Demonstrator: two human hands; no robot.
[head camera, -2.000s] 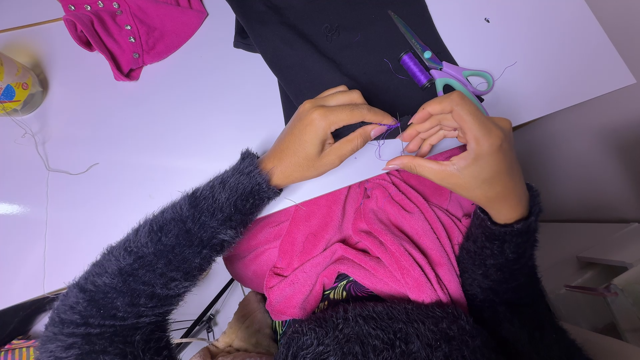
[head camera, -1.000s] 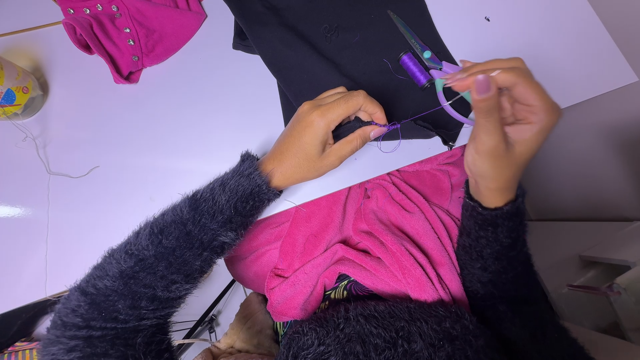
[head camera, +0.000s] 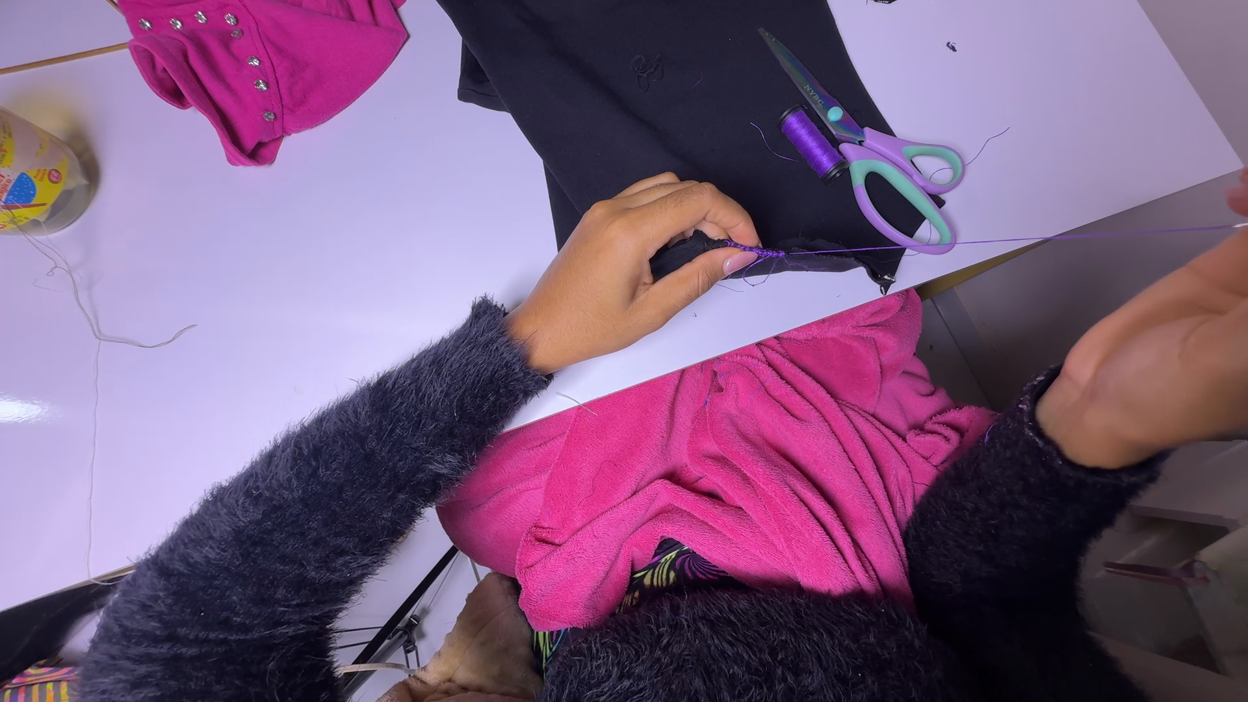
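Note:
My left hand (head camera: 648, 263) pinches the edge of a black fabric garment (head camera: 624, 97) between thumb and fingers, where a row of purple stitches (head camera: 770, 253) runs along the edge. A purple thread (head camera: 1033, 237) stretches taut from the stitches to my right hand (head camera: 1170, 331), which is raised at the right, its fingertips partly outside the view. A small pale tip shows at the thread's end there; whether it is a needle I cannot tell. On the garment lie a spool of purple thread (head camera: 811, 143) and scissors with lilac and mint handles (head camera: 863, 146), side by side.
A pink garment with snap buttons (head camera: 283, 68) lies at the table's upper left. Near the left edge stands a container with a yellow label (head camera: 39, 175), pale loose thread (head camera: 96, 327) beside it. Pink plush fabric (head camera: 702, 458) covers my lap below the edge of the white table (head camera: 341, 253).
My right hand has moved away from my left hand, out to the right, drawing the purple thread into a long straight line. My left hand stays at the black fabric's edge.

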